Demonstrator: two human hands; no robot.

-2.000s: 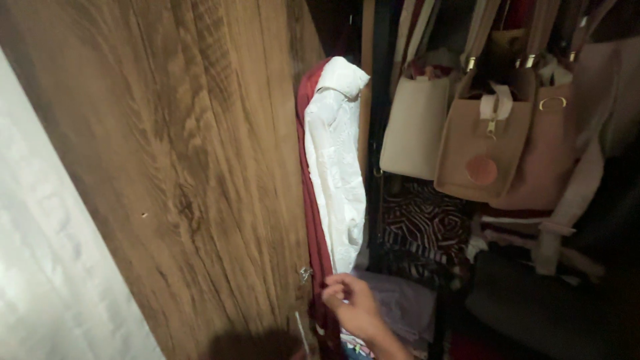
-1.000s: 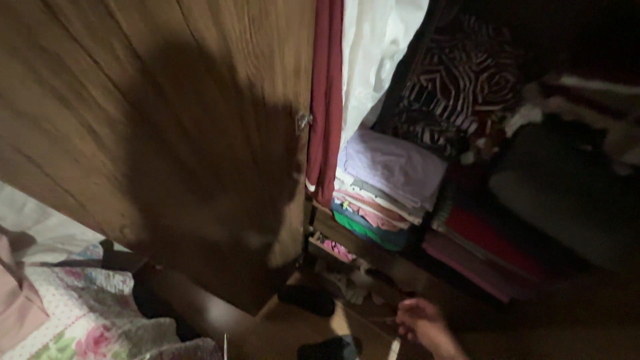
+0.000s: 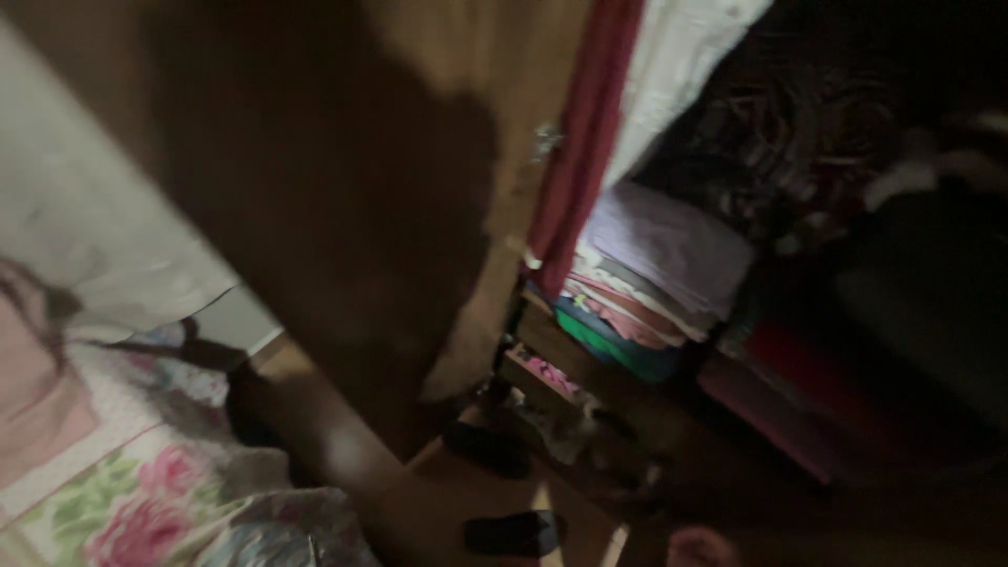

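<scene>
At the bottom edge, my right hand (image 3: 699, 546) shows only as a dim, blurred patch; whether it holds anything cannot be told. Left of it is a narrow pale strip (image 3: 614, 545), apart from the hand as far as it shows. My left hand is out of view. Above, folded clothes (image 3: 669, 244) lie stacked in a wardrobe, a lilac one on top and a green one low down. A dark red cloth (image 3: 587, 150) and a white garment (image 3: 677, 71) hang beside the wooden wardrobe door (image 3: 331, 197).
Dark shoes (image 3: 512, 534) stand on the wooden floor (image 3: 441, 504) below the door. A floral bedspread (image 3: 150, 504) covers the lower left. An open drawer (image 3: 543, 378) holds pink cloth. More folded clothes (image 3: 787, 394) lie in shadow at the right.
The view has tilted down from the hanging bags to the lower wardrobe and floor. My right hand, near the hanging cloth two seconds ago, now shows only at the bottom edge.
</scene>
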